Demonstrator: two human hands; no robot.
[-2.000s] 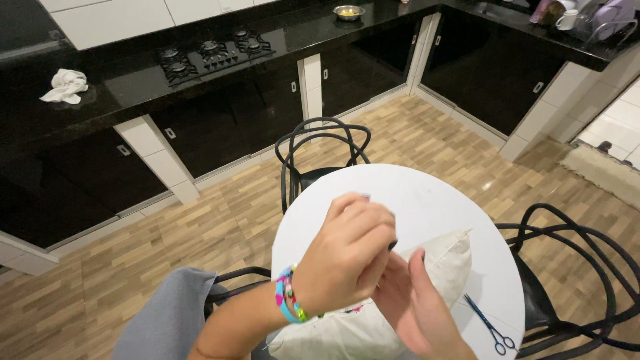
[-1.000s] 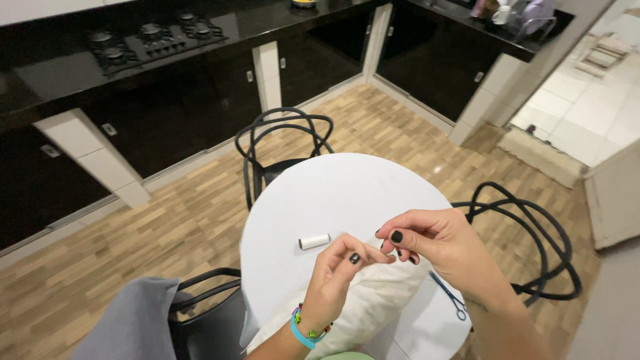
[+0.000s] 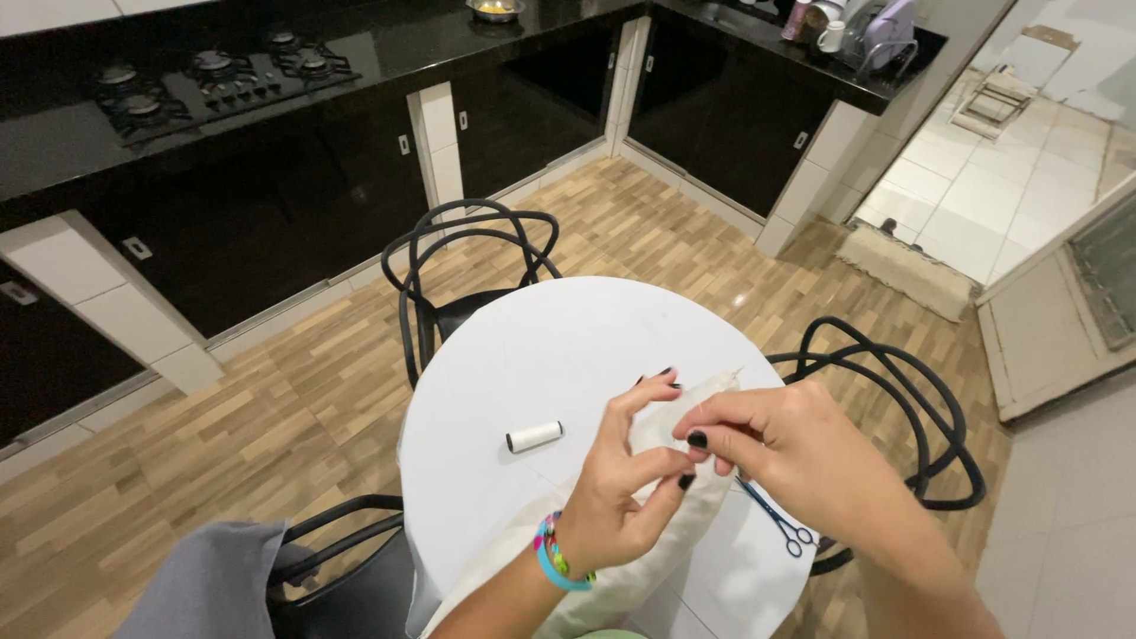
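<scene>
Over a cream fabric cushion my two hands meet. My right hand pinches thumb against fingertips; something thin and pale, perhaps thread, shows faintly there, too small to be sure. My left hand, with bright bracelets at its wrist, has its fingers spread and curved, one fingertip close to the right hand's fingers. Whether it grips anything is unclear. A spool of white thread lies on its side on the round white table, left of the hands. Scissors rest at the table's right, partly under my right forearm.
Black chairs stand behind, to the right and at the lower left, the last beside grey cloth. A black counter with a gas cooktop and a metal bowl runs along the back.
My hands, crossed close together two seconds ago, are now side by side with their fingertips near each other. Since one second ago, the left hand's fingers have spread. The view has shifted.
</scene>
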